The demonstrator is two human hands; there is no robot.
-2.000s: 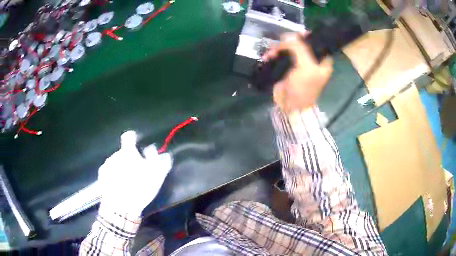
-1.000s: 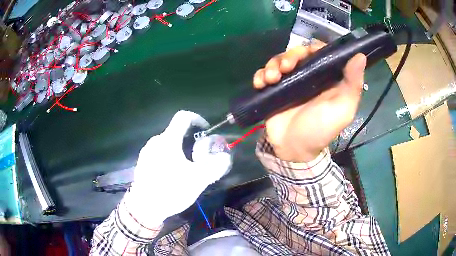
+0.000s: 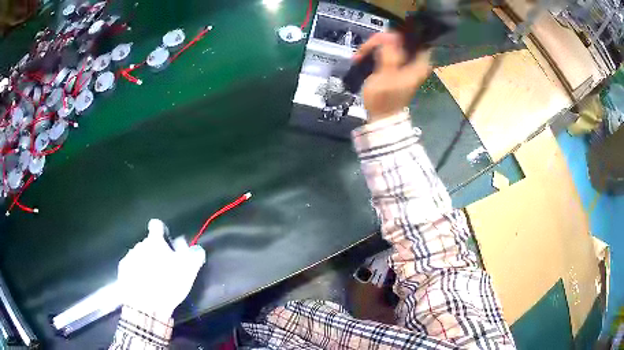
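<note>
My left hand [image 3: 159,272], in a white glove, is closed around a pale tube housing [image 3: 87,310] at the lower left. The housing's far end sticks out below the hand. Red lead wires [image 3: 219,214] with a small white connector run from the hand's finger side onto the mat. The round unit at that end is mostly hidden by the glove. My bare right hand [image 3: 395,72] holds the black electric screwdriver [image 3: 362,74] at the silver screw box [image 3: 328,89]. Screwdriver and hand are blurred, and the bit cannot be made out.
Round wired units [image 3: 82,100] are piled at the far left. A single round unit [image 3: 291,33] lies left of the box. Another bar [image 3: 15,316] lies at the left edge. Cardboard sheets [image 3: 534,225] lie at the right. The screwdriver's cord [image 3: 468,116] hangs right of my forearm.
My right hand and the screwdriver have moved from my left hand up to the screw box. My left hand has moved down and left with the housing.
</note>
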